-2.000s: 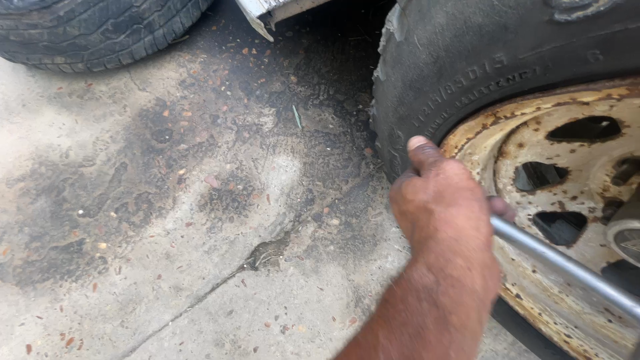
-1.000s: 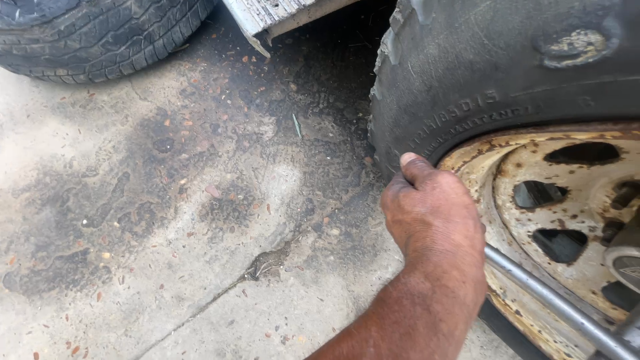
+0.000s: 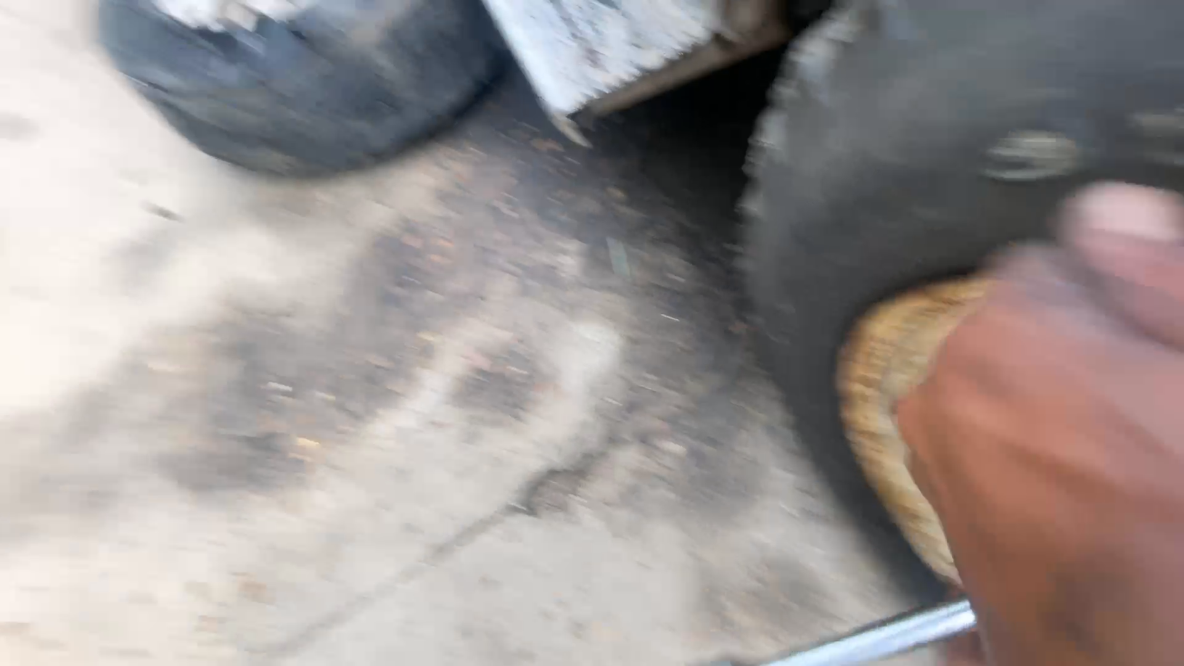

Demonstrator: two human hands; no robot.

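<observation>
At the right edge, my right hand point(image 3: 1054, 416) is strongly blurred, its fingers curled and its thumb uppermost. It appears closed around a metal bar point(image 3: 879, 638), whose bare shaft emerges low on the left, near my wrist. The gripped part lies behind the hand. Beyond the hand is a large black tire point(image 3: 805, 277), upright, on a rusty cream wheel rim point(image 3: 879, 407). My hand and forearm cover most of the rim, so its holes and hub are hidden. My left hand is out of view.
Another tire point(image 3: 324, 92) rests at the upper left. A worn, pale vehicle body panel point(image 3: 601, 46) with a jagged lower corner juts down between the tires. The concrete ground point(image 3: 416, 555) is stained and cracked, with scattered debris.
My right hand has moved right across the rim and looks larger. The bar, which stretched to the right of the hand earlier, now shows at its lower left. The view is blurred.
</observation>
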